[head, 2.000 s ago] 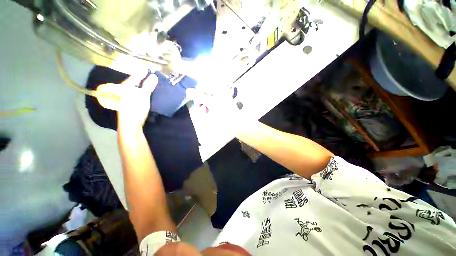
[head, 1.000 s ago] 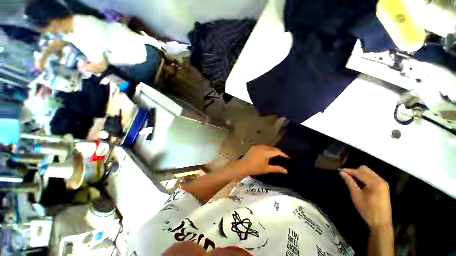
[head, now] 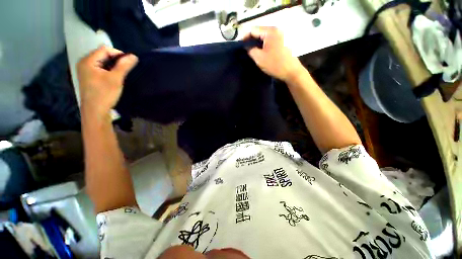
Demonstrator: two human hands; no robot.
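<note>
A dark navy garment panel (head: 197,83) is stretched between my two hands above my lap, in front of the white machine table. My left hand (head: 104,76) pinches its upper left corner. My right hand (head: 271,50) grips its upper right corner near the table's front edge. The panel's top edge is nearly straight, and its lower part hangs towards my lap. More dark cloth (head: 119,23) lies on the table behind my left hand. The machine bed (head: 202,23) shows at the top, partly cut off by the picture's edge.
A grey-blue tub (head: 390,86) stands at right, below a wooden ledge (head: 440,116) with black strips and white scraps (head: 433,45). A dark cloth heap (head: 53,93) lies left of the table. A pale box (head: 76,215) is at lower left.
Both hands have risen from my lap and now hold the panel stretched between them. The view has turned back from the left, where another worker showed.
</note>
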